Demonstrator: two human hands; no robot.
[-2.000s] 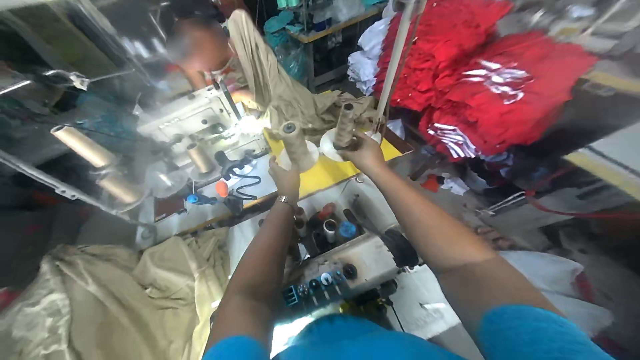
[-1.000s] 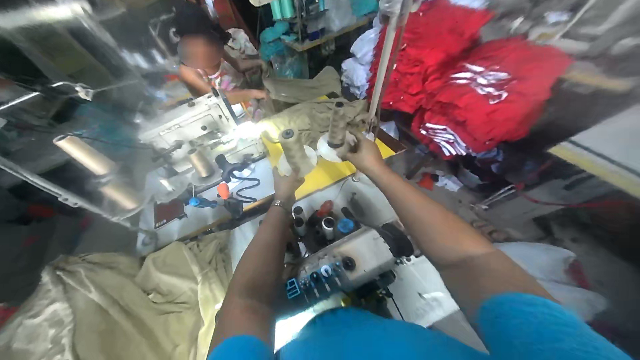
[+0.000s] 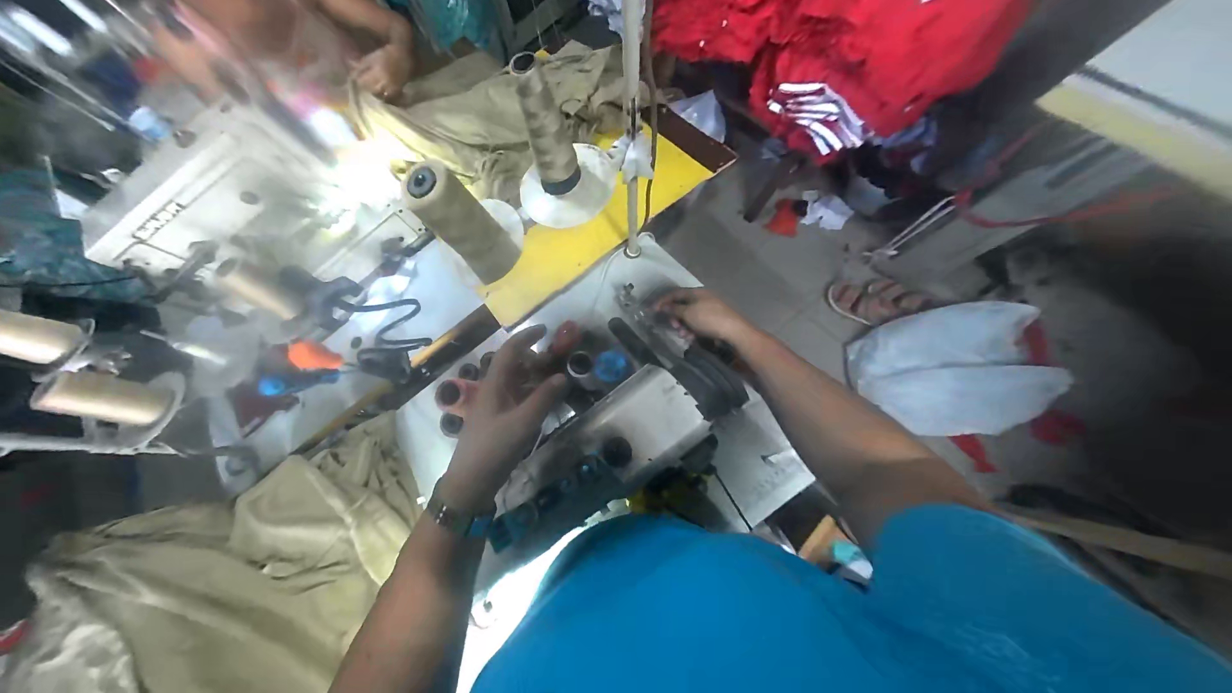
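My left hand (image 3: 520, 404) hovers with spread fingers over a group of small thread spools (image 3: 454, 395) on the white table, behind a sewing machine (image 3: 626, 423). A spool with a blue top (image 3: 611, 366) stands just right of it. My right hand (image 3: 698, 318) is at the machine's handwheel end, near a small metal part (image 3: 635, 303); its fingertips are partly hidden, and whether they hold anything is unclear. Two tan thread cones stand beyond my hands: one (image 3: 467, 221) leans, the other (image 3: 547, 125) stands on a white cone base (image 3: 582, 192) over the yellow tabletop.
Another sewing machine (image 3: 183, 202) faces a person, whose hand (image 3: 383, 72) rests by khaki cloth (image 3: 472, 115). More khaki cloth (image 3: 241, 568) lies at lower left. A thread-stand pole (image 3: 632, 125) rises ahead. Red garments (image 3: 866, 48) are piled beyond. A white sack (image 3: 962, 371) lies right.
Both hands have left the two tan cones, which they were touching before, and have come back toward the near sewing machine. The view has shifted.
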